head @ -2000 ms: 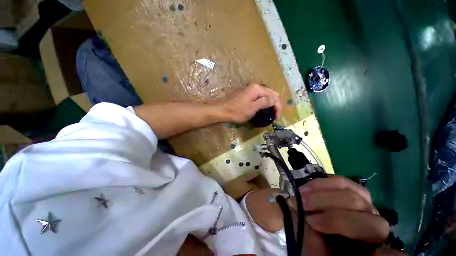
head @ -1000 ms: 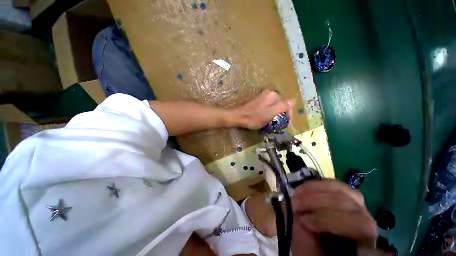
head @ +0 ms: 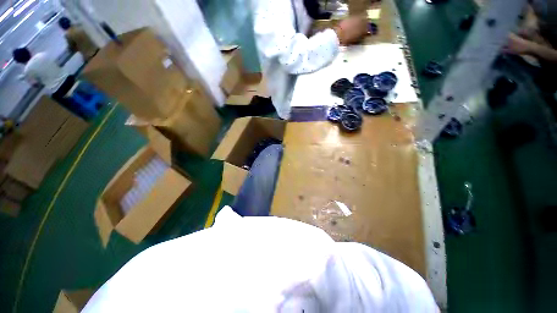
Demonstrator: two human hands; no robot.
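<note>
Neither of my hands is in the picture; my white sleeve and shoulder fill the bottom. The brown board [head: 354, 177] lies in front of me. On its far part sits a pile of round dark units [head: 360, 96], partly on a white sheet [head: 400, 70]. A single unit with a pale lead [head: 461, 220] lies on the green conveyor belt [head: 482, 263] at the right. The screwdriver is not in view.
A coworker in white [head: 299, 52] works at the board's far end. An open carton with dark units [head: 241, 137] and one with whitish contents [head: 146, 195] stand at the left. A blurred pale post [head: 470, 64] crosses the belt. Another person's hand is at the upper right.
The view has swung up and away along the board. Both my hands, the unit and the screwdriver have left the picture. The coworker, the pile and the floor cartons now show.
</note>
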